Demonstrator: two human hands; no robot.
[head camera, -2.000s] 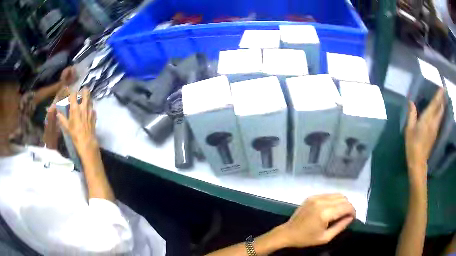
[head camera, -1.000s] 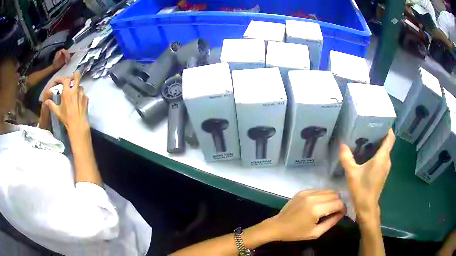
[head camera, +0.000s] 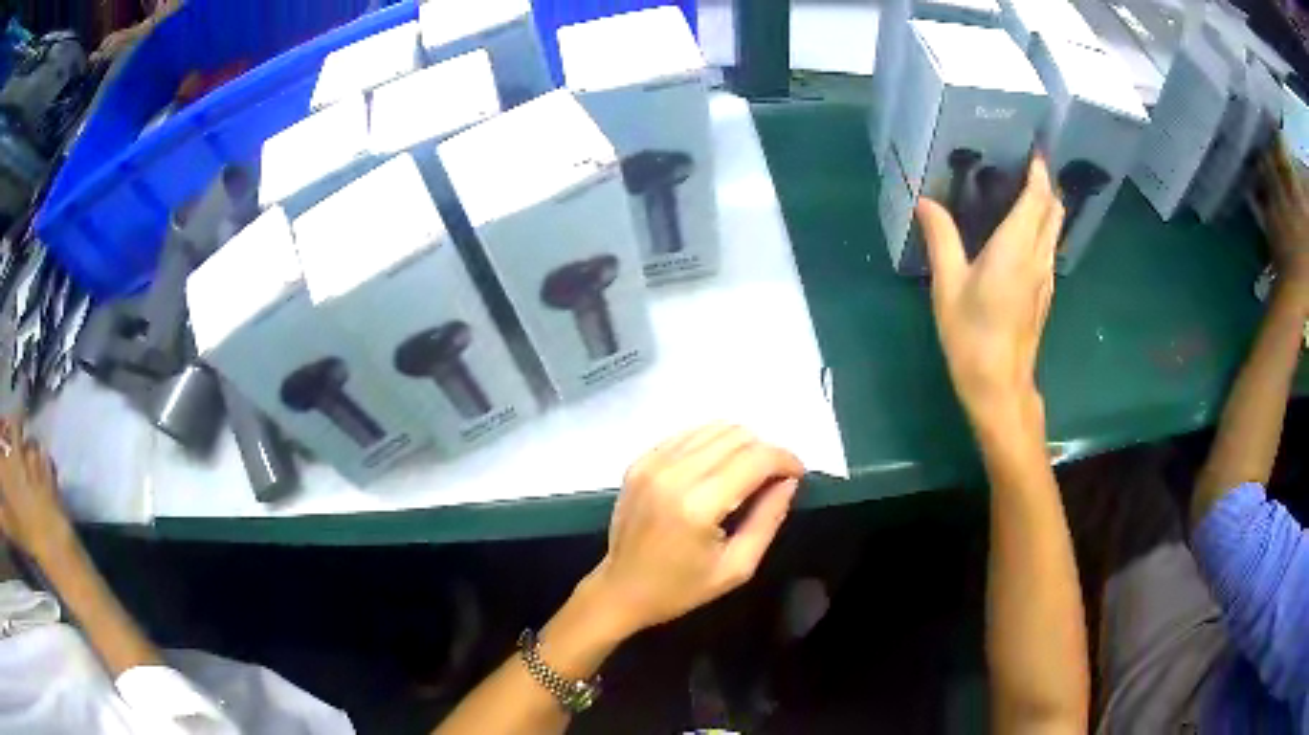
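Observation:
My right hand grips a pale grey-blue retail carton with a white top, thumb at its left side and fingers at its right. The carton stands upright on the green bench beside other cartons. My left hand, with a metal watch at the wrist, is curled with thumb and forefinger close together over the bench's front edge. Whether a small piece is between its fingertips cannot be told. Several cartons with a dark fan picture stand grouped on the white liner.
A blue tote stands behind the cartons at left. Loose grey fans lie left of them. More cartons stand at the right back. A neighbour's hand is at far right, another at far left.
The view has turned right. My right hand has moved the carton from the right end of the white-liner group to the cartons on the green bench. My left hand stays curled near the edge.

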